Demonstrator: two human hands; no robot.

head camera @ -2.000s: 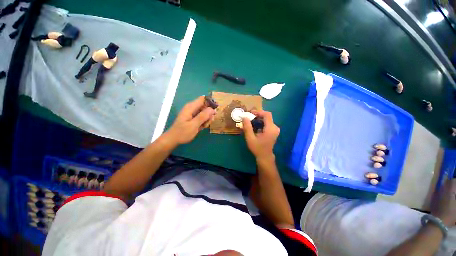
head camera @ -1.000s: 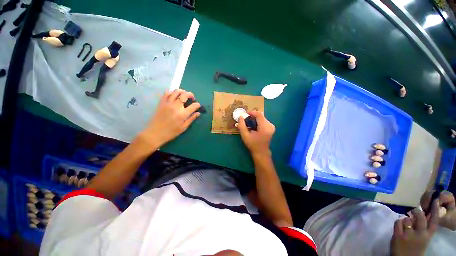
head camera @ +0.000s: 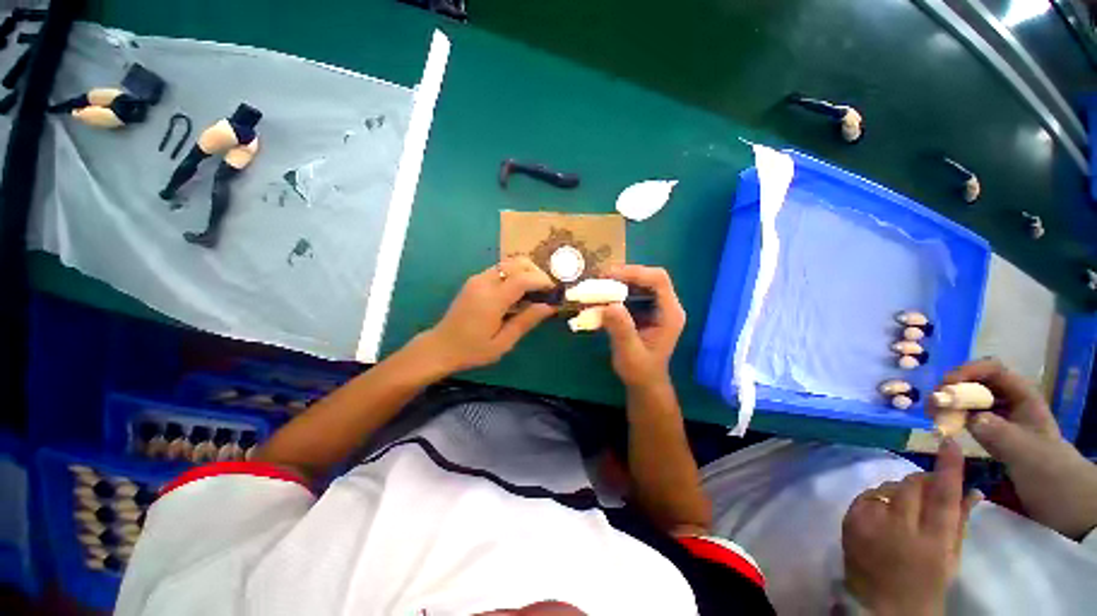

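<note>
My right hand (head camera: 650, 331) holds a hip-and-thigh part (head camera: 596, 292) with its two pale stubs pointing left and its black top partly hidden by the fingers. My left hand (head camera: 491, 315) is close on the left, its fingertips at a dark piece (head camera: 550, 296), seemingly a black leg part mostly hidden by the fingers. Both hands are over the near edge of the brown cardboard pad (head camera: 525, 231). A white disc (head camera: 567, 264) lies on the pad, just beyond the parts. One black leg part (head camera: 540, 175) lies beyond the pad.
A white teardrop-shaped item (head camera: 645, 200) lies beyond the pad. The blue tray (head camera: 718, 319) on the right holds several parts. A white sheet (head camera: 343, 205) on the left bears leg subassemblies (head camera: 217, 169). Another person's hands (head camera: 926, 517) hold a pale part at right. Leg subassemblies lie on the belt.
My left hand has come back from the left to the pad, beside my right hand. My right hand has lifted the hip-and-thigh part off the disc and turned it, showing its pale stubs.
</note>
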